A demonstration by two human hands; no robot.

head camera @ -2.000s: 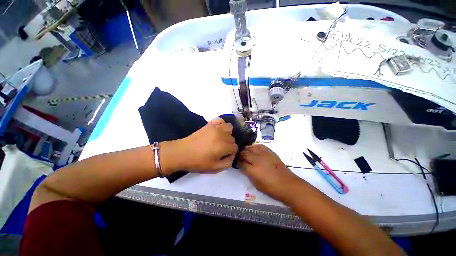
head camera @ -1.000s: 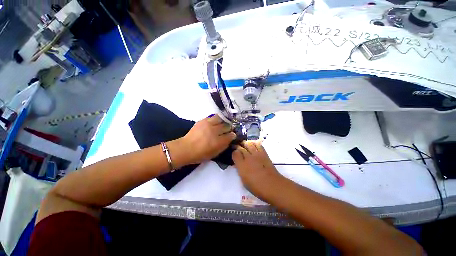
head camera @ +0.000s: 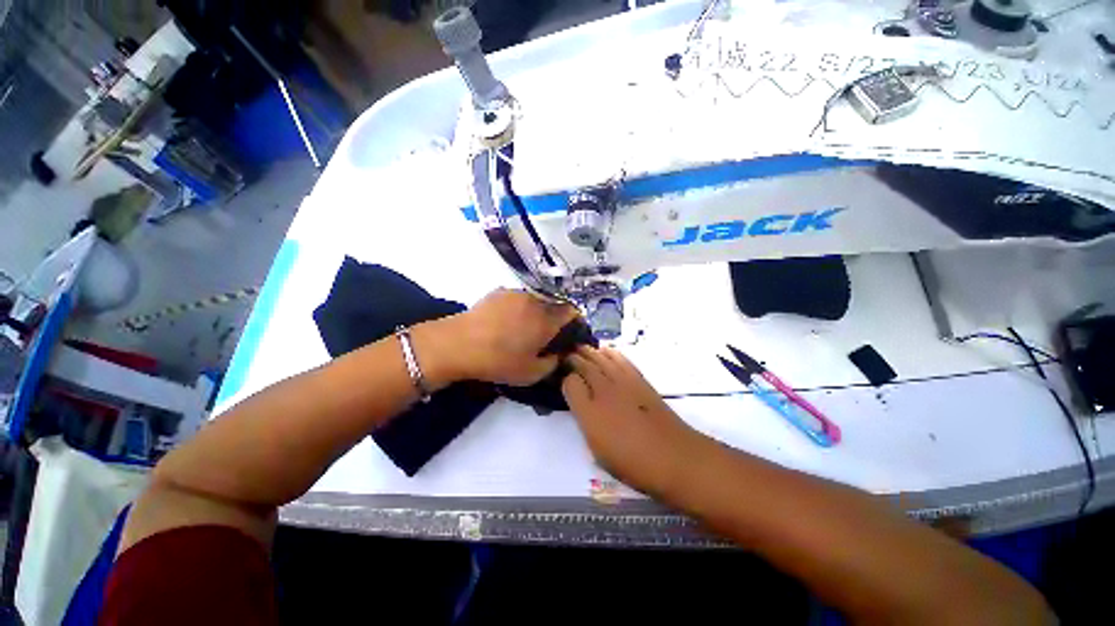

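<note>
A black garment panel (head camera: 428, 422) lies left of the needle area, partly under my left hand and forearm. A small dark cloth part (head camera: 565, 342) shows between my fingertips at the panel's narrow end. My left hand (head camera: 514, 335) holds the cloth just left of the presser foot. My right hand (head camera: 615, 397) has its fingertips on the cloth from the front right, close to my left fingers. The sewing machine (head camera: 758, 226) is white with a blue stripe. The needle tip and the cloth edge under it are hidden by fingers and metal parts.
Thread snips (head camera: 783, 397) lie right of my hands, with a small black swatch (head camera: 872, 364) beside them. A rounded black piece (head camera: 792, 287) is beneath the machine arm. A black box (head camera: 1088, 355) with a cable is at far right. A ruler (head camera: 489, 523) runs along the front edge.
The view has shifted, so the machine head appears further left. My hands stay together by the needle area. The dark cloth between my fingertips has changed shape slightly.
</note>
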